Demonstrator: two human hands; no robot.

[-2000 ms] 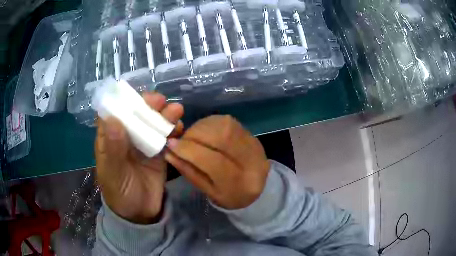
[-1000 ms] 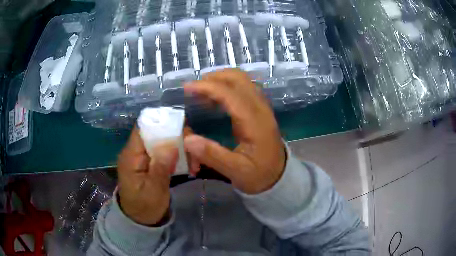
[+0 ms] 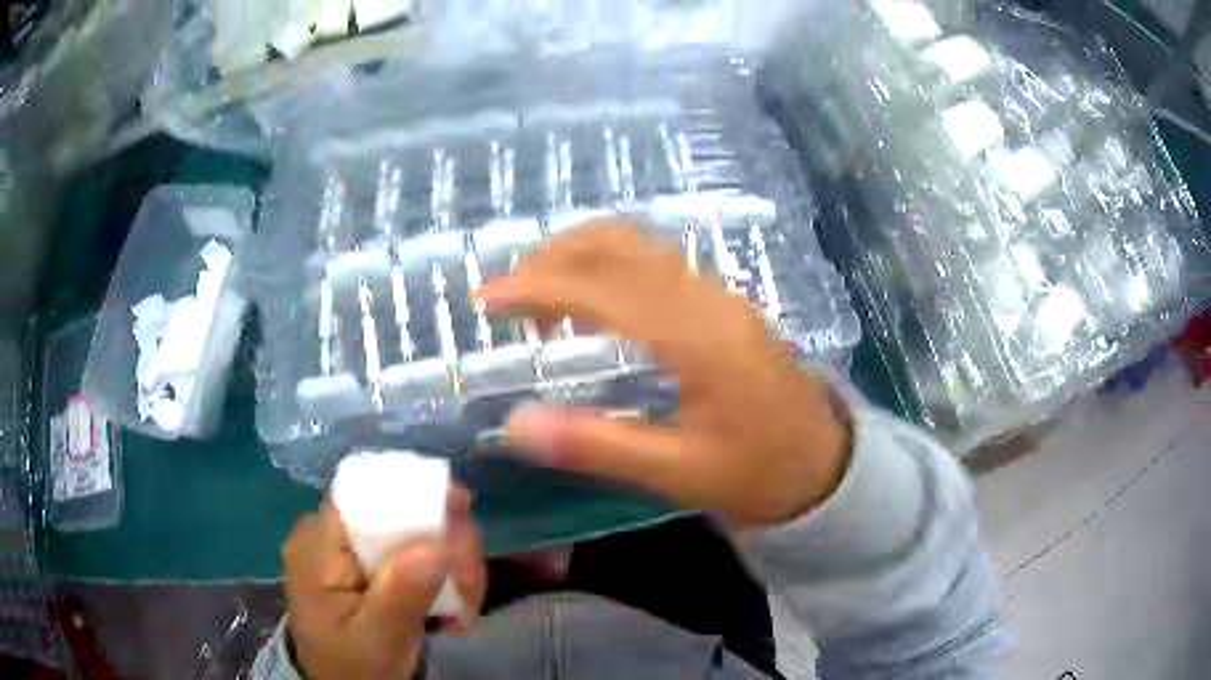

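My left hand (image 3: 379,591) is closed around a white housing (image 3: 392,498), held upright below the front edge of the blister tray, its upper end showing above the thumb. My right hand (image 3: 677,379) is blurred, with thumb and fingers spread and nothing seen between them, over the front right part of the clear blister tray (image 3: 286,423). Slim white inserts (image 3: 444,319) with silver ends lie in rows in that tray. My right hand covers some of them.
A clear parts box (image 3: 113,348) with white slips (image 3: 179,339) stands left, beside a second box with a red-and-white label (image 3: 82,452). Clear side trays with white blocks (image 3: 1023,170) lie right. A bag with cream pieces (image 3: 319,27) lies at the back.
The view has tilted up, showing more of the bench's back. My right hand has moved away from the housing to over the tray. My left hand still holds the housing, now lower in view.
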